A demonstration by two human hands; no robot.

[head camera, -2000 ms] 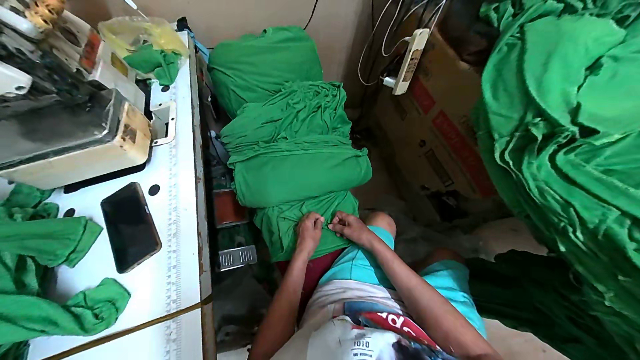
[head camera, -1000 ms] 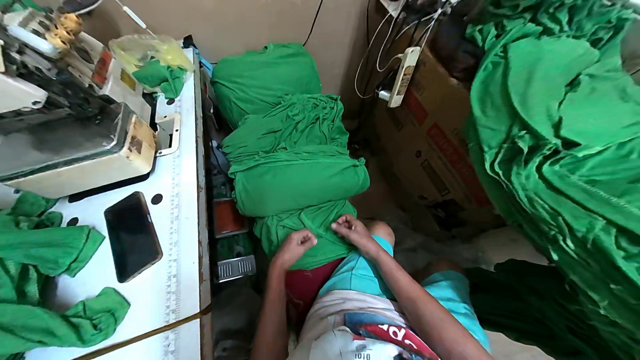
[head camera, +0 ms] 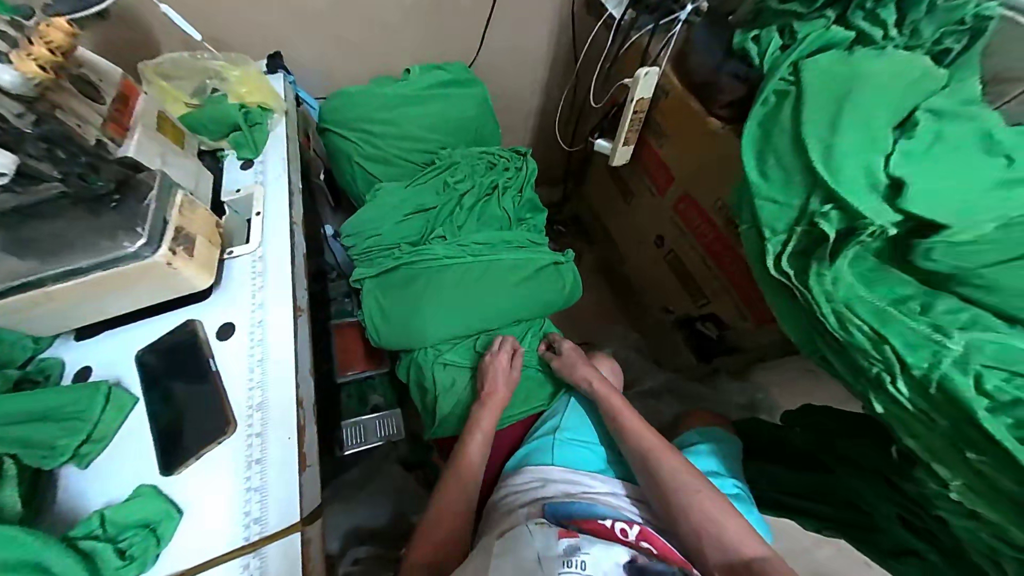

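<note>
A green knit cloth (head camera: 448, 384) lies at my lap, the nearest of a row of folded green cloth bundles. My left hand (head camera: 501, 366) rests on this cloth with its fingers bent down onto it. Just to the right, my right hand (head camera: 566, 360) has its fingertips together at the cloth's right part, beside my knee; whether it pinches fabric is too small to tell. Beyond both hands lie a rolled green bundle (head camera: 472, 296), a wrinkled one (head camera: 456, 200) and a smoother one (head camera: 412, 120) by the wall.
On the left, a white sewing table (head camera: 272, 320) holds a sewing machine (head camera: 104, 248), a black phone (head camera: 186, 398), green fabric pieces (head camera: 56, 424) and a yellowish plastic bag (head camera: 212, 76). A power strip (head camera: 634, 116) hangs near a cardboard box (head camera: 680, 216). A large green fabric heap (head camera: 896, 240) stands right.
My hands were raised slightly and apart one second ago; now the left one has come down onto the nearest cloth. The bundles beyond stay where they were.
</note>
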